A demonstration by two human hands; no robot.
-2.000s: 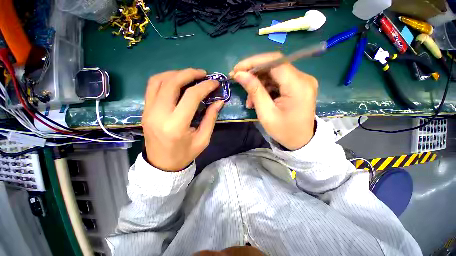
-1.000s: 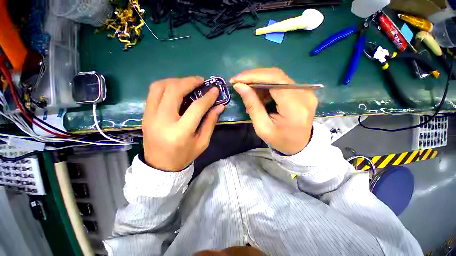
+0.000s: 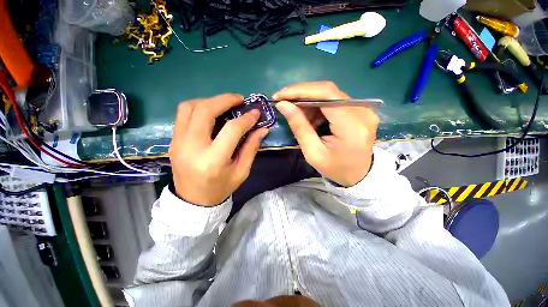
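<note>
My left hand [image 3: 210, 150] holds a small dark watch housing [image 3: 264, 116] with a shiny rim, open side up, above the front edge of the green bench. Its index fingertip rests on the inside of the housing. My right hand [image 3: 333, 135] grips thin silver tweezers [image 3: 354, 103] between thumb and fingers; they lie nearly level, the back end pointing right. The tips are at the right rim of the housing, too small to tell if they touch anything. The left fingers hide part of the housing.
A rounded square watch unit [image 3: 107, 108] on a white cable lies left. Black strips [image 3: 252, 18] and a gold-yellow heap [image 3: 148, 30] lie at the back. A cream-handled tool [image 3: 348, 29], blue-handled pliers [image 3: 425, 72] and black-handled cutters [image 3: 471, 99] lie right. A blue stool [image 3: 474, 225] stands below.
The tweezers have swung from slanting up to the right, two seconds ago, to nearly level. My right hand has lowered slightly. Both hands have shifted slightly left in the last second.
</note>
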